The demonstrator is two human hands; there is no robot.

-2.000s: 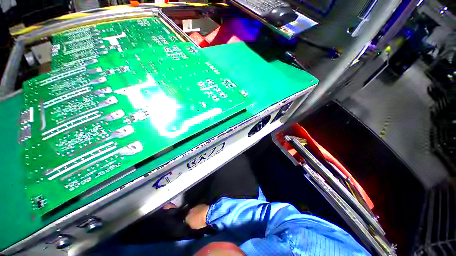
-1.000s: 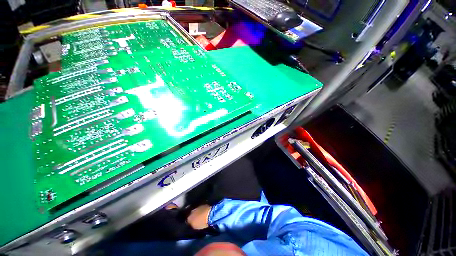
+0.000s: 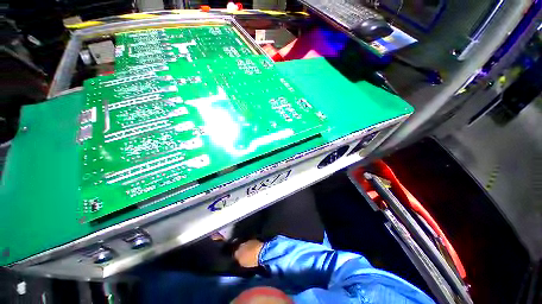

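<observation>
A large green circuit board (image 3: 196, 113) lies on the green top plate (image 3: 47, 172) of a pale metal unit, with strong glare at its middle. My right hand (image 3: 248, 253), in a blue sleeve, is low in front of the unit's front panel (image 3: 196, 222). Its fingers disappear into a dark area, so their grip is hidden. A small skin-toned patch (image 3: 218, 236) shows just below the panel; I cannot tell what it is. I cannot make out my left hand.
Two round metal parts (image 3: 138, 238) sit at the panel's left end. A red-edged bin (image 3: 425, 219) with long thin items is at the right. A keyboard (image 3: 342, 9) and a mouse (image 3: 372, 28) are at the upper right. A blurred reddish round shape (image 3: 261, 295) is at the bottom edge.
The whole scene has shifted right in the picture, showing more of the top plate at the left. My right hand stays low in front of the panel; the board keeps its place on the unit.
</observation>
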